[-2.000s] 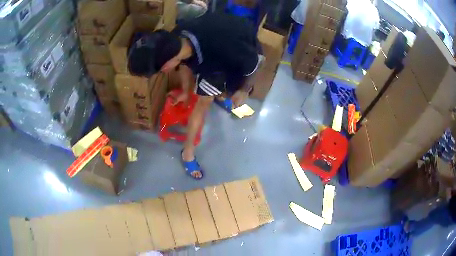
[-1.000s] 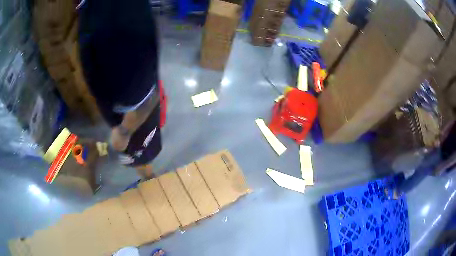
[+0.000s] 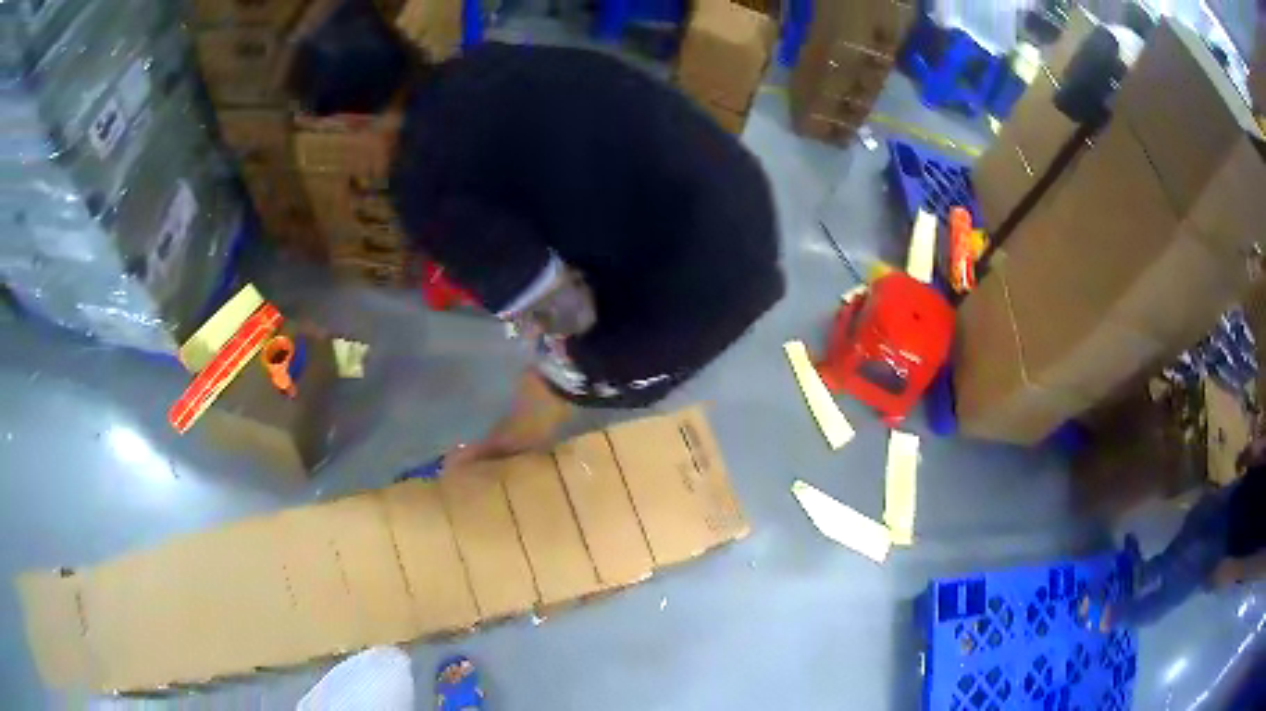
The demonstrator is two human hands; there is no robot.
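Note:
A row of cartons lies on the floor in front of me, running from lower left to centre. A person in a dark top bends over its far side, a hand low at the row's far edge. Neither of my hands is in the picture. A blue sandal and a pale rounded shape show at the bottom edge.
A box used as side table holds an orange-red label strip and an orange ring. A red plastic stool and pale strips lie right. A blue pallet, tall cartons and a wrapped load stand around.
The person was seated, then stood at the left, and now bends over the row of cartons. The standing carton near the back has shifted in view with the camera. The pale shape and sandal show more.

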